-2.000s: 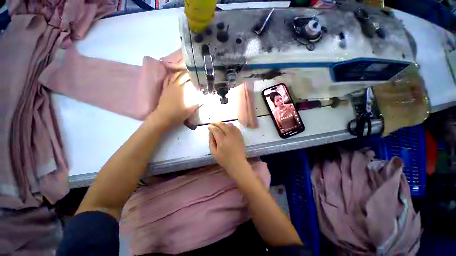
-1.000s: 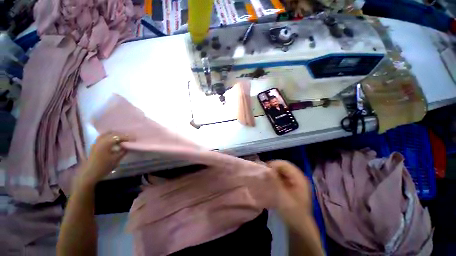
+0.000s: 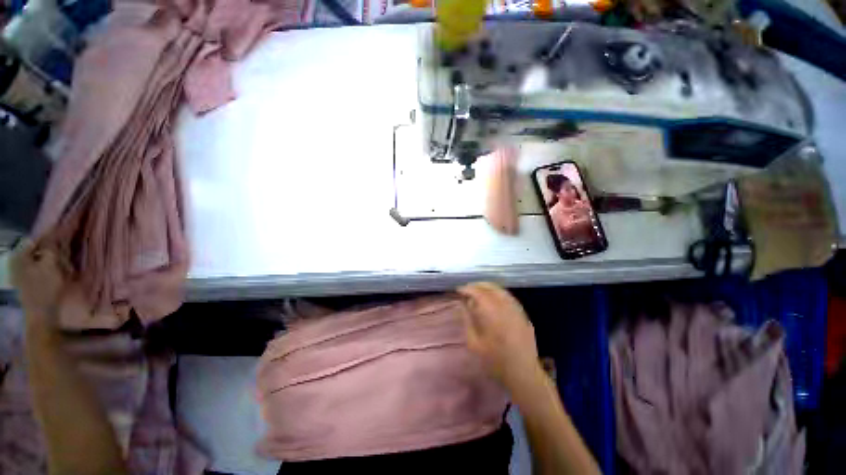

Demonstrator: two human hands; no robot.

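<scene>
The lap stack of folded pink panels (image 3: 380, 371) lies on my lap below the table edge. My right hand (image 3: 496, 325) rests on its upper right corner, fingers bent over the cloth; whether they pinch a layer is unclear. My left hand (image 3: 42, 278) is blurred at the far left, at the lower end of the hanging bundle of pink panels (image 3: 121, 176); its fingers are not clear. The small stack of narrow pink pieces (image 3: 503, 190) lies right of the presser foot and needle (image 3: 467, 169).
The sewing machine (image 3: 594, 121) stands at the back right, with a yellow cone (image 3: 459, 20) on top. A smartphone (image 3: 570, 210), a thin dark-handled tool (image 3: 621, 202) and scissors (image 3: 712, 255) lie before it. A blue crate (image 3: 775, 325) with pink cloth (image 3: 700, 390) is below right.
The long panel stretched between my hands is no longer held there. My left hand has moved left to the hanging bundle. My right hand has moved left and up onto the lap stack.
</scene>
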